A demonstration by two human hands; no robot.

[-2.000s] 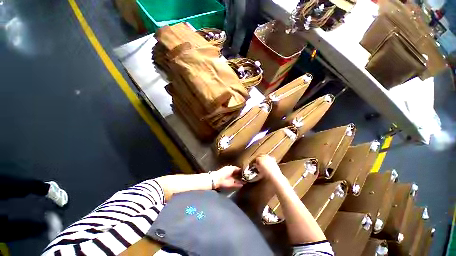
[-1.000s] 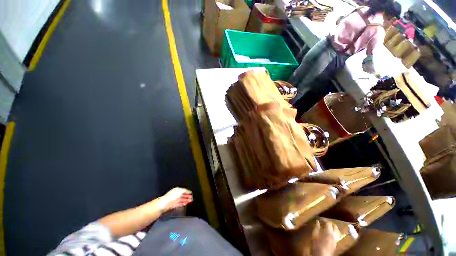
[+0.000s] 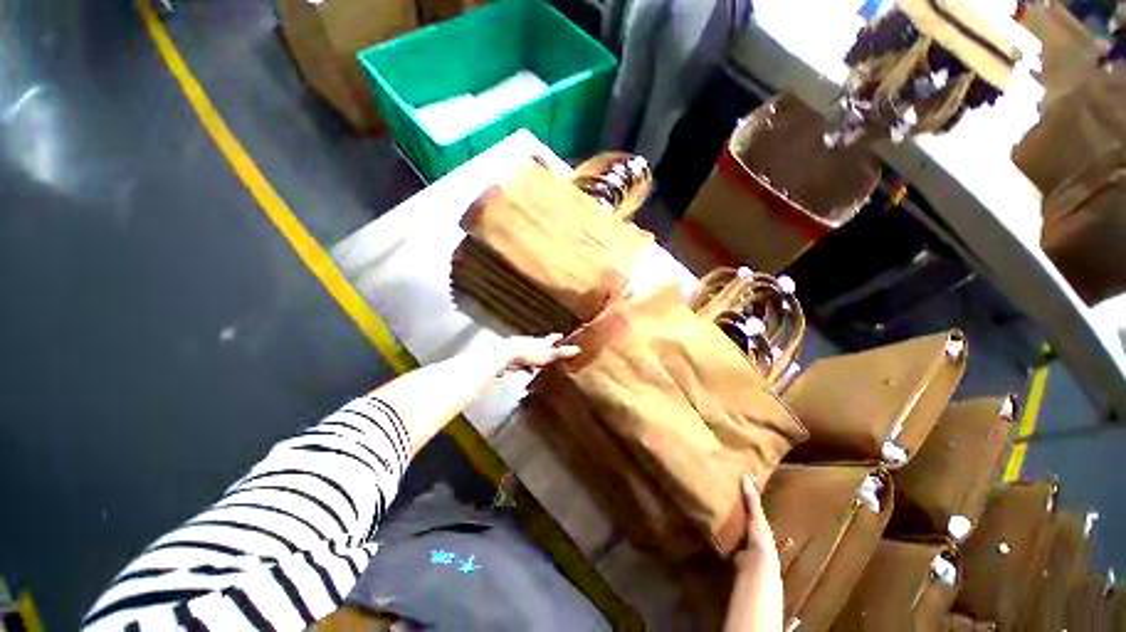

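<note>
A stack of flat tan tote bags (image 3: 673,414) lies on the low pale-topped platform (image 3: 401,278) in front of me, its brown handles (image 3: 753,321) bunched at the far right side. My left hand (image 3: 533,353) is at the stack's upper left corner, fingers against its edge. My right hand (image 3: 753,525) is at the lower right edge, fingers along the side, partly cut off from view by the bag. Whether the fingers close on the top bag or several is not clear. A second stack of flat bags (image 3: 556,235) lies just beyond.
Standing tan bags (image 3: 871,389) fill the platform's right side. A green crate (image 3: 494,87) with white content stands beyond the platform. A carton with red bands (image 3: 778,185) stands under the white worktable (image 3: 988,204). A person's grey-clad legs (image 3: 673,74) show at the top.
My right hand has moved from the standing bags to the flat stack's lower right edge. My left hand has come from beside the platform to the stack's other end. The camera view has shifted.
</note>
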